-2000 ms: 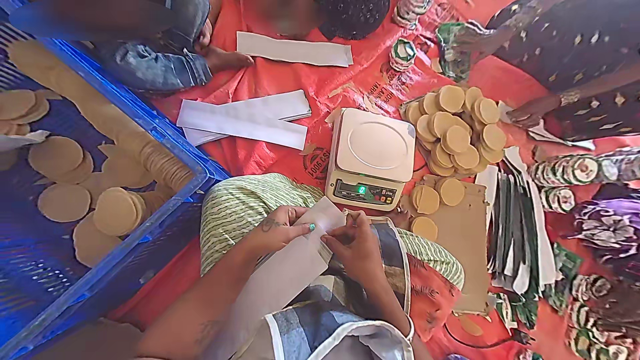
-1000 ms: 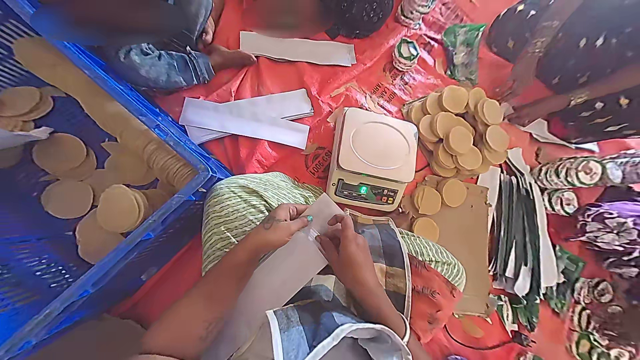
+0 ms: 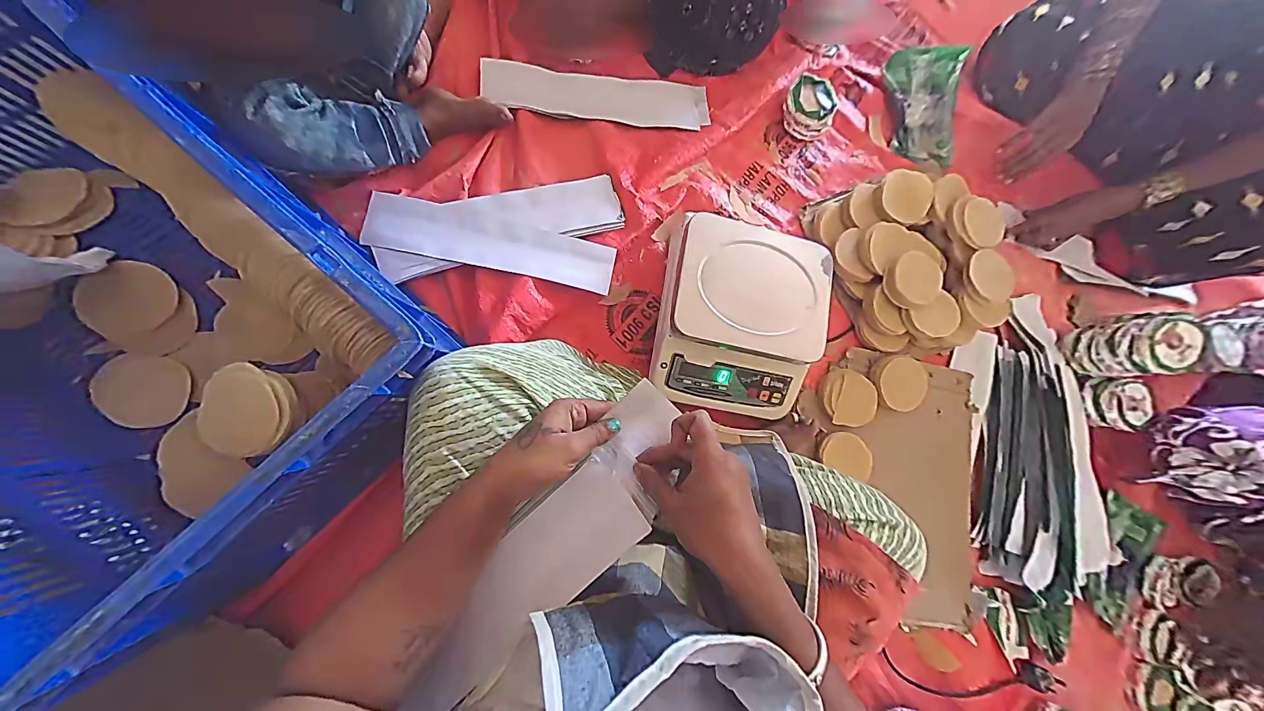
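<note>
A long pale strip, perhaps a flat plastic sleeve (image 3: 578, 543), lies over my lap and rises between my hands. My left hand (image 3: 548, 449) grips its upper part, thumb on top. At its right edge my right hand (image 3: 696, 484) pinches the strip with bent fingers. Just beyond my hands stands a white digital scale (image 3: 755, 291), its pan bare and its display lit green. To the scale's right are heaped stacks of round tan discs (image 3: 913, 276), with a few more discs (image 3: 849, 397) on a cardboard sheet (image 3: 923, 494).
A blue plastic crate (image 3: 286, 444) with many tan discs (image 3: 126, 296) stands at left. White strips (image 3: 494, 232) lie on the red tarpaulin (image 3: 553, 326) behind. Dark and white strips (image 3: 1037, 444) and filled rolls (image 3: 1136, 346) are at right. Other people sit at the top left and right.
My hands stay on the pale strip at nearly the same spot, with small shifts of the right fingers. At the upper right, another person's arm has moved.
</note>
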